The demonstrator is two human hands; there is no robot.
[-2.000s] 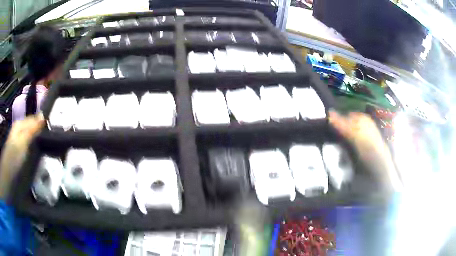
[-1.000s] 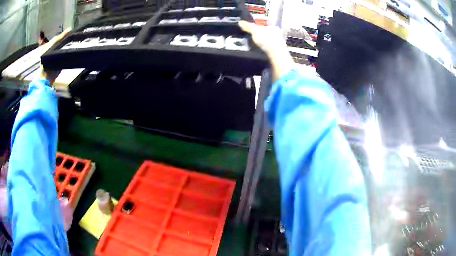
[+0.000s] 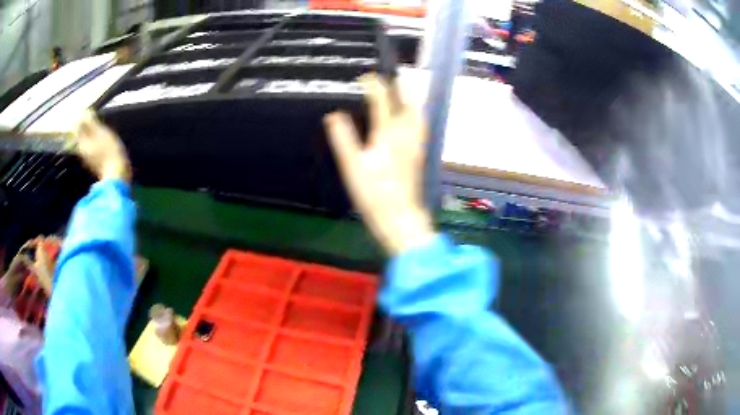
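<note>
The black tray (image 3: 235, 91) with rows of pale units lies at the top left on a shelf or stack behind the bench, seen from its near edge. My left hand (image 3: 101, 147) is at its near left corner; its fingers are blurred, and whether they touch the tray is unclear. My right hand (image 3: 383, 154) is in front of its near right part, with fingers spread and holding nothing. Both arms are in light blue sleeves.
An orange-red compartment tray (image 3: 276, 340) with one small dark unit (image 3: 204, 330) lies on the green bench. A small bottle (image 3: 165, 323) stands on yellow paper to its left. A metal post (image 3: 440, 105) rises right of the black tray. Another person's hand and pink sleeve show at the lower left.
The black tray has gone from between my hands close to me to the far surface and now rests lower there. My right hand has let go and opened; my left hand has moved down.
</note>
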